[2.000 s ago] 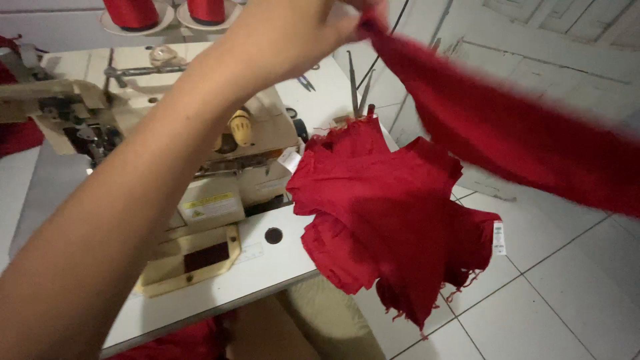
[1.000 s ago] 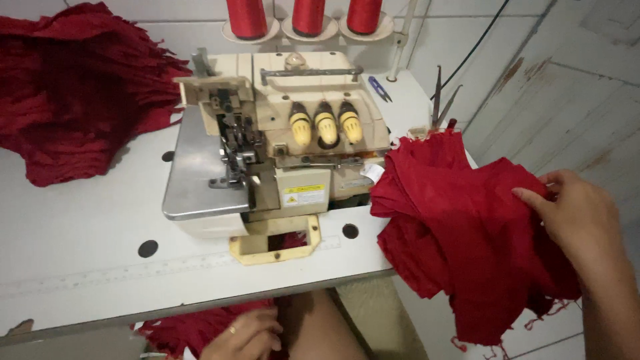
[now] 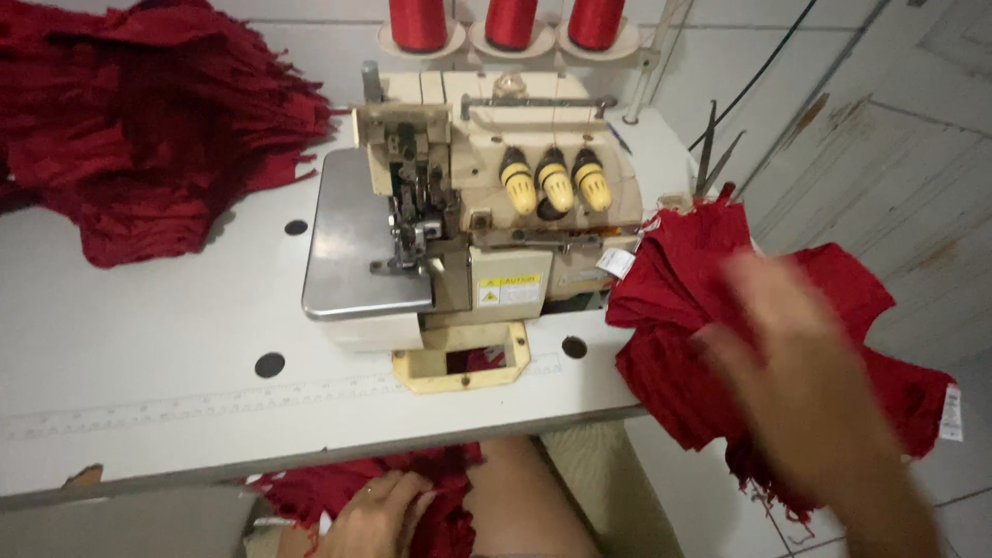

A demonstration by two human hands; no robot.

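My right hand [image 3: 798, 372], blurred by motion, is over a pile of red fabric pieces [image 3: 674, 287] at the right end of the sewing table; its fingertips overlap the cloth, and whether they pinch it cannot be told. White tags stick out on both sides of this pile. Below the table edge, my left hand [image 3: 384, 515] rests with bent fingers on more red fabric [image 3: 449, 496] in the lap; its grip is unclear. An overlock sewing machine [image 3: 508, 283] with a metal plate and yellow tension knobs stands between the two piles on the table.
A large heap of red fabric [image 3: 155, 139] lies on the left of the white table [image 3: 155, 333]. Red thread cones [image 3: 418, 23] stand behind the machine. Metal tool tips [image 3: 709, 155] point up behind the right pile. A tiled floor and a worn door are at the right.
Since one second ago, my right hand has moved left over the right pile from its right side. Two seconds ago, a raised hand held a long red strip above the pile. The view has shifted.
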